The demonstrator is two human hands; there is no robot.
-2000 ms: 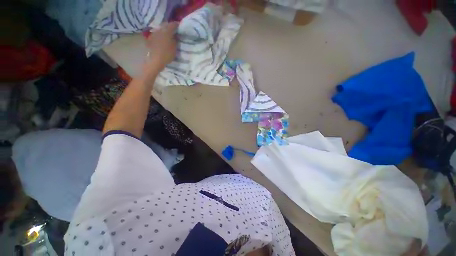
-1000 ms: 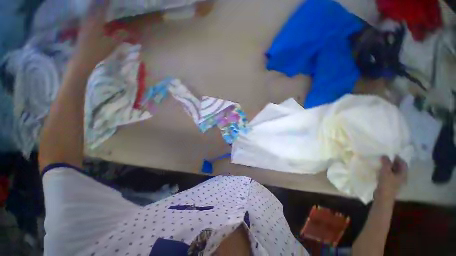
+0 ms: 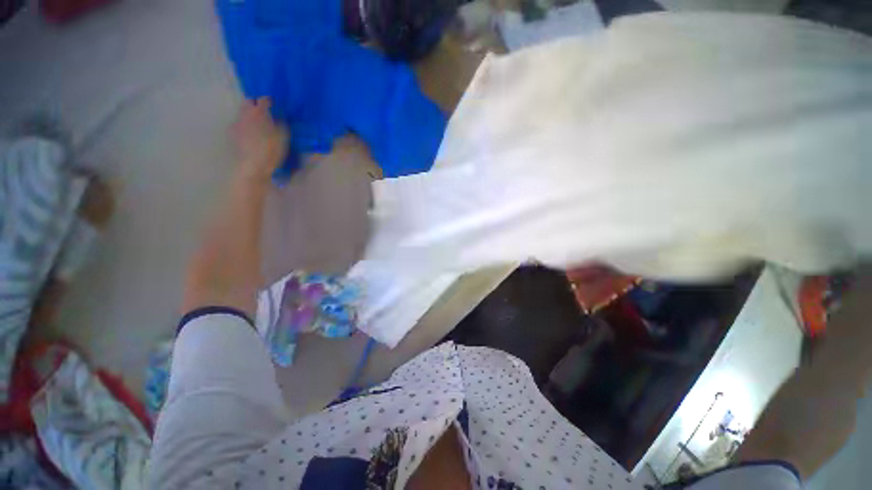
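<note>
The white to cream fabric [image 3: 621, 144] spreads in a wide, partly blurred sheet across the upper right, past the table's near edge. Bright blue fabric [image 3: 316, 77] lies crumpled at the upper left centre. My left hand [image 3: 260, 139] is at the blue fabric's left edge, fingertips touching or very near it; blur hides whether it grips. My right forearm shows at the lower right; the hand itself is not visible. A floral trim piece [image 3: 311, 304] lies beside the white fabric's lower left corner.
Ring-print pieces [image 3: 29, 225] and red material [image 3: 115, 394] lie at the left. A dark bundle [image 3: 406, 24] sits beside the blue fabric. Below the table edge are a red-brown box [image 3: 600, 287] and a pale, brightly lit surface [image 3: 717, 383].
The view has swung right. My left hand has moved from the printed pieces to the blue fabric. The white fabric has gone from bunched to spread wide; my right hand has left view.
</note>
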